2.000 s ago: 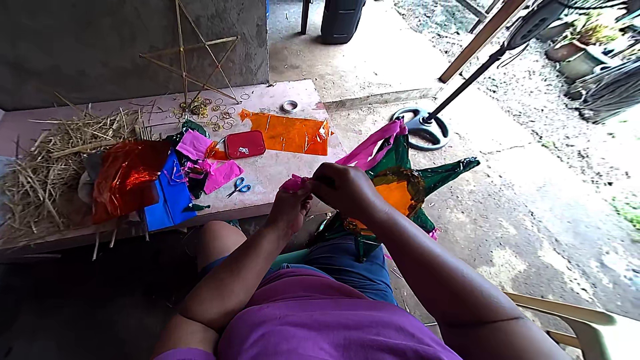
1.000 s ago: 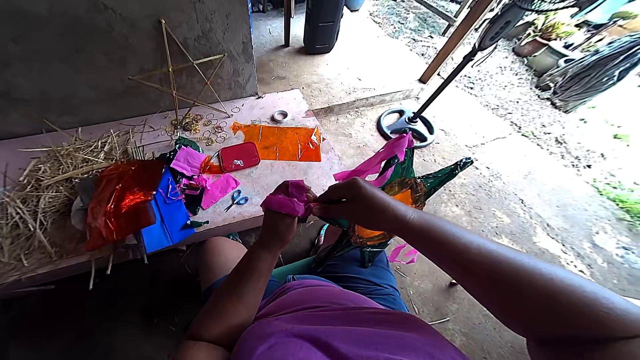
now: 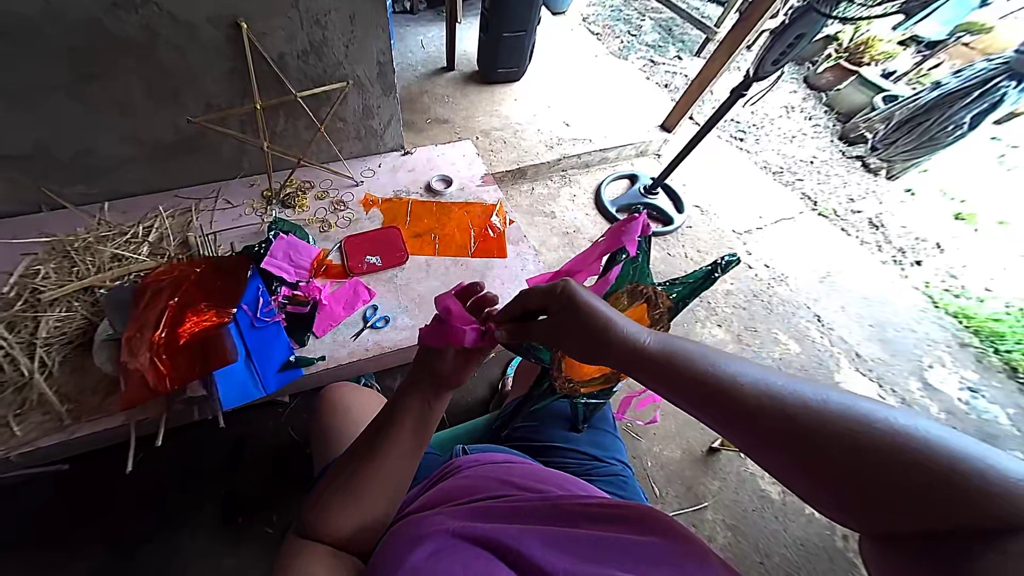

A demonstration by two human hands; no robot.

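Pink crepe-like paper (image 3: 453,323) is bunched in my left hand (image 3: 448,352), its fingers curled around it in front of my lap. My right hand (image 3: 568,320) pinches the right edge of that paper, fingertips against the left hand's. Beneath and beyond the right hand, a star-shaped lantern (image 3: 696,284) in dark green film rests on my lap, with an orange centre ringed in brown and pink paper strips on one point. Scissors with blue handles (image 3: 371,322) lie on the table near its front edge.
On the pink table (image 3: 512,272) are orange cellophane (image 3: 456,228), a red case (image 3: 376,250), a tape roll (image 3: 441,184), rubber bands (image 3: 298,196), blue film (image 3: 260,344), red film (image 3: 180,328) and straw-like strips (image 3: 48,320). A stick star frame (image 3: 258,104) leans at the wall. A stand base (image 3: 641,202) is on the floor.
Between two seconds ago and now, more of the pink paper has come into view, spread over my left hand. Both hands stay close together.
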